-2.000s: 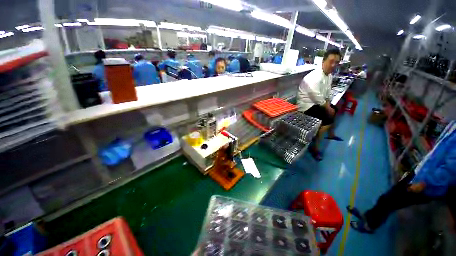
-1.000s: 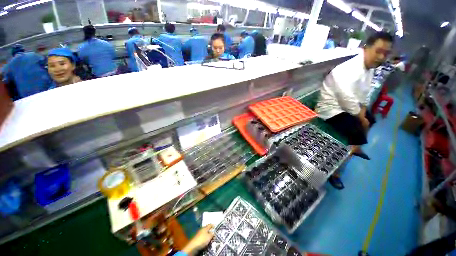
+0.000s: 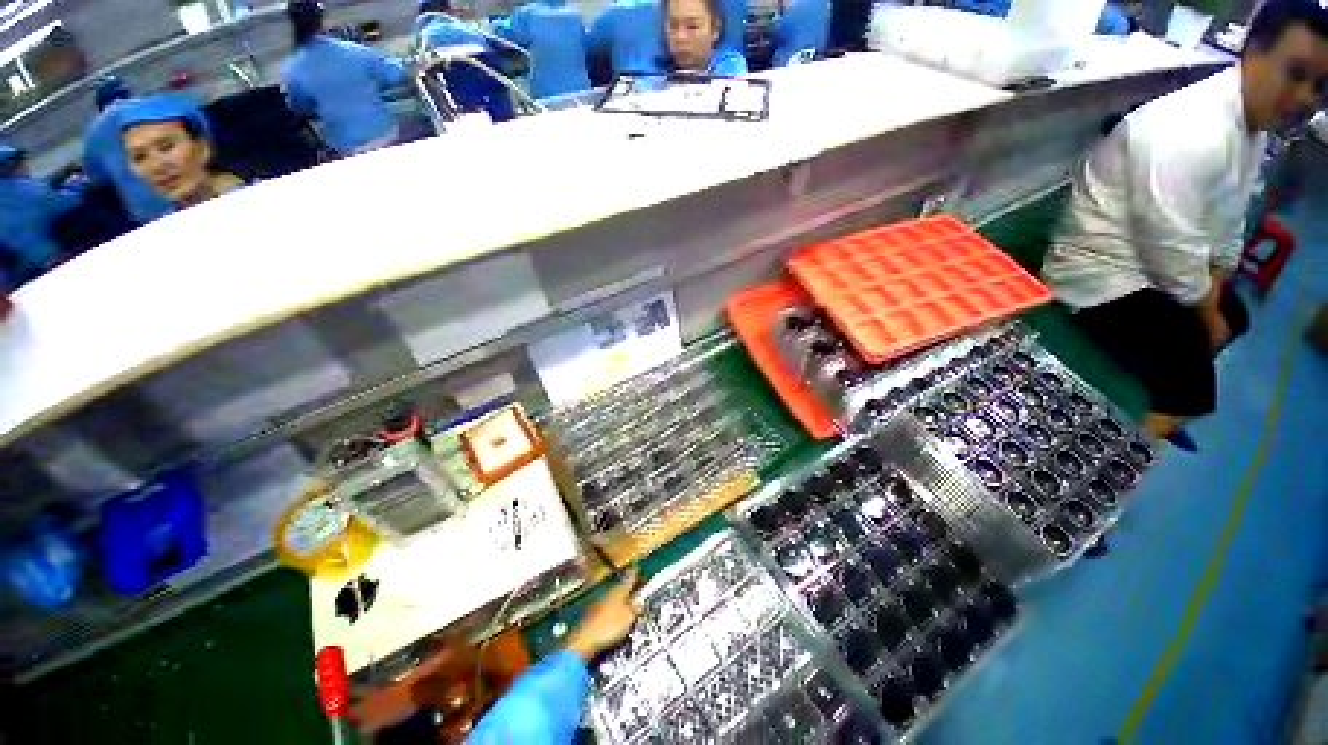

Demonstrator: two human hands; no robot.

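Observation:
A clear blister tray (image 3: pixel 699 619) is at the bottom centre, its upper pockets looking empty and dark parts showing in its lower pockets. My left hand (image 3: pixel 605 623), in a blue sleeve, is on its left edge near the upper corner and appears to grip it. My right hand is not in view. A press fixture with a red handle (image 3: pixel 332 681) and orange-brown base (image 3: pixel 503 667) stands left of my hand, partly cut off and blurred.
Blister trays with dark parts (image 3: pixel 888 582) (image 3: pixel 1020 437) lie right, below red-orange trays (image 3: pixel 918 284). A white box (image 3: pixel 452 590) bears a yellow tape roll (image 3: pixel 323 536) and an orange-brown square jig (image 3: pixel 500 443). A blue bin (image 3: pixel 152 531) is left. A seated person (image 3: pixel 1151 218) is at the right.
The view has turned down towards the bench. The clear tray, earlier in front of the wearer, is now beside the filled trays. My left hand has come into view at its left edge.

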